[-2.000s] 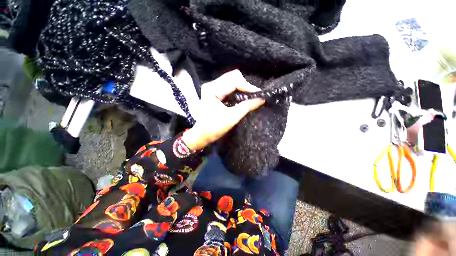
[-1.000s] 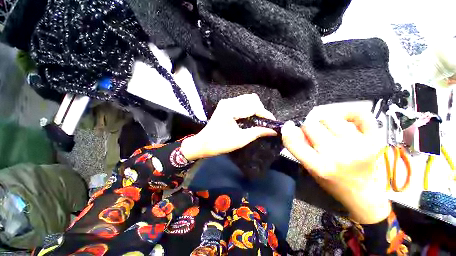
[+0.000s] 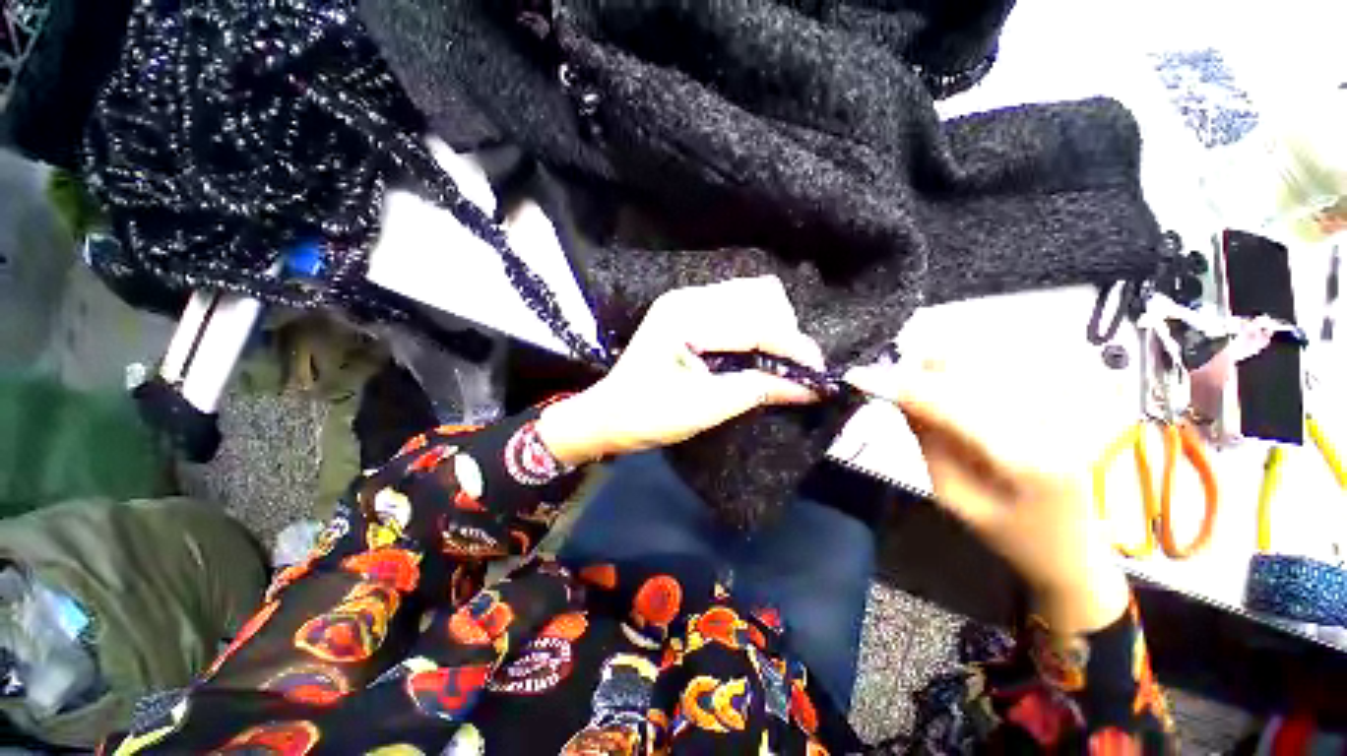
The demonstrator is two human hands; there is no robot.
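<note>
The dark fuzzy garment (image 3: 768, 163) lies over the table and hangs over my lap. My left hand (image 3: 687, 377) pinches the garment edge with the narrow black glinting trim (image 3: 776, 366) between thumb and fingers. The trim runs from the black-and-white speckled bundle (image 3: 237, 163) at the upper left to my left hand. My right hand (image 3: 982, 458) is just right of the pinched edge, blurred, its fingertips close to the trim's end. Whether it grips a needle or thread cannot be seen.
On the white table (image 3: 1019, 355) at right are scissors with orange-yellow handles (image 3: 1186, 488), a black phone (image 3: 1263, 340), a button (image 3: 1114, 356), a yellow-handled tool (image 3: 1267, 495) and a dark blue textured lump (image 3: 1297, 588). Olive cloth (image 3: 163, 591) lies at lower left.
My right hand came in from the lower right edge to the pinched trim, then shifted slightly down. My left hand moved slightly lower and keeps its pinch on the edge.
</note>
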